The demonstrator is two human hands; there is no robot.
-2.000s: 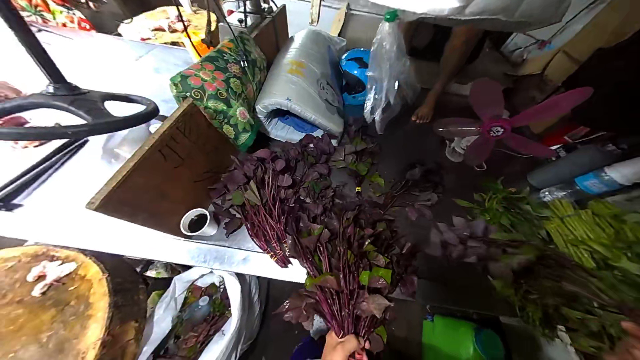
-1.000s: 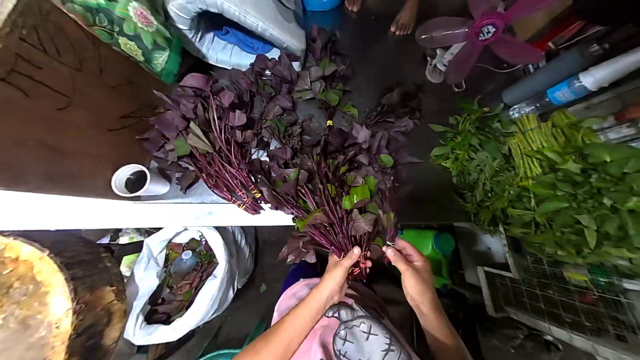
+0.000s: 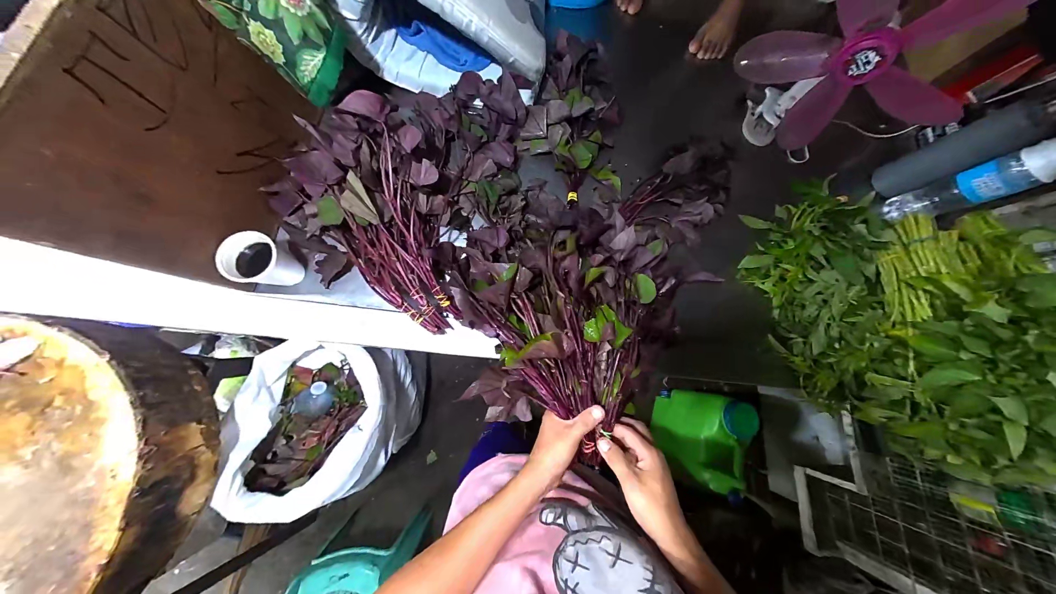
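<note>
A bunch of purple-leaved stems (image 3: 577,330) stands between my hands, its leaves pointing away from me. My left hand (image 3: 565,441) grips the stems near their lower ends. At the right side of the same stem ends, my right hand (image 3: 639,466) pinches them beside a green band; red bands (image 3: 589,448) circle the stems just left of its fingers. More purple bunches tied with yellow bands (image 3: 388,198) lie beyond, on the white table edge (image 3: 355,324). Another small bunch with a yellow band (image 3: 575,153) lies farther back.
Left are a wooden block (image 3: 62,454), a white sack of leaves (image 3: 330,478) and a white cup of dark contents (image 3: 260,258). Green leafy bundles (image 3: 932,355), a wire rack (image 3: 932,528) and a green jug (image 3: 701,437) are right. Behind are a pink fan (image 3: 862,62) and another person's bare foot (image 3: 714,35).
The view has tilted down strongly. My right hand, at the right frame edge two seconds ago, has come to the stem ends beside my left hand, which keeps its hold.
</note>
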